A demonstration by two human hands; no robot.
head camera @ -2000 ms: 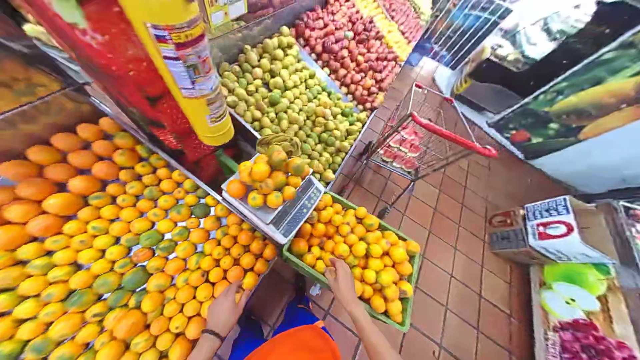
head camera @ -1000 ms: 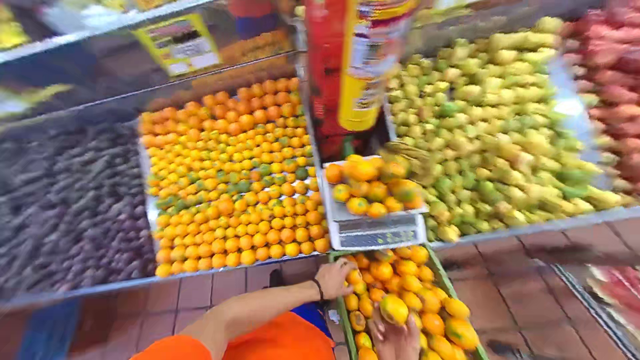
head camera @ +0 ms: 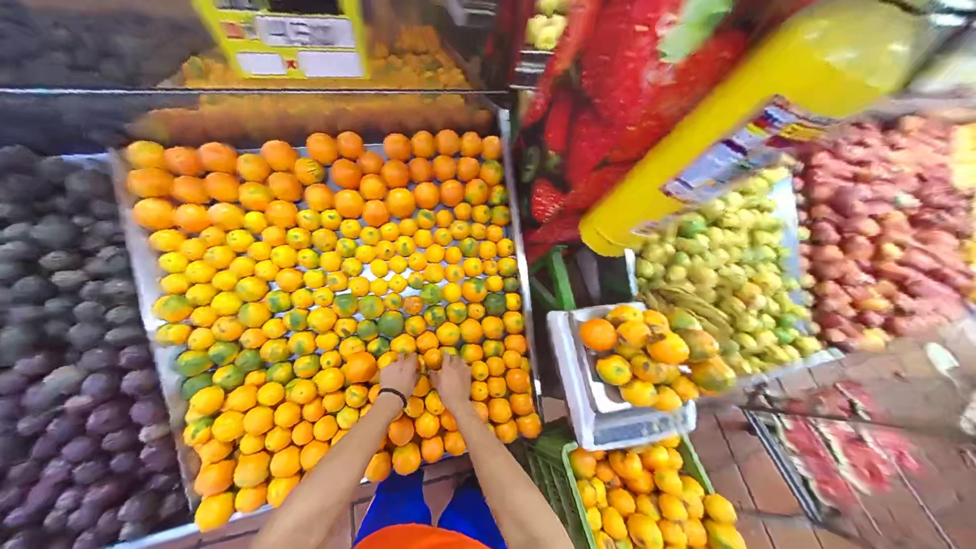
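My left hand (head camera: 400,375), with a dark band at the wrist, reaches down among orange citrus fruits (head camera: 360,367) on the sloped metal display shelf (head camera: 524,305). Beside it, a little to the right, my right hand (head camera: 453,379) touches the same rows of fruit. The fingertips of both hands are partly hidden among the fruits, so whether either hand grips one cannot be made out. The fruits lie in rows, larger orange ones at the back, smaller yellow and green ones in the middle.
Right of the shelf, a white weighing scale (head camera: 639,427) bears a heap of orange fruits. Below it stands a green plastic crate (head camera: 550,476) of oranges. Dark purple fruits (head camera: 103,415) fill the left bay. A yellow cylinder (head camera: 732,130) hangs at upper right, above greenish-yellow fruits (head camera: 709,259).
Both hands have moved from the green crate, where the right one was at a yellow-orange fruit, to the rows of fruit on the shelf. The view has swung left.
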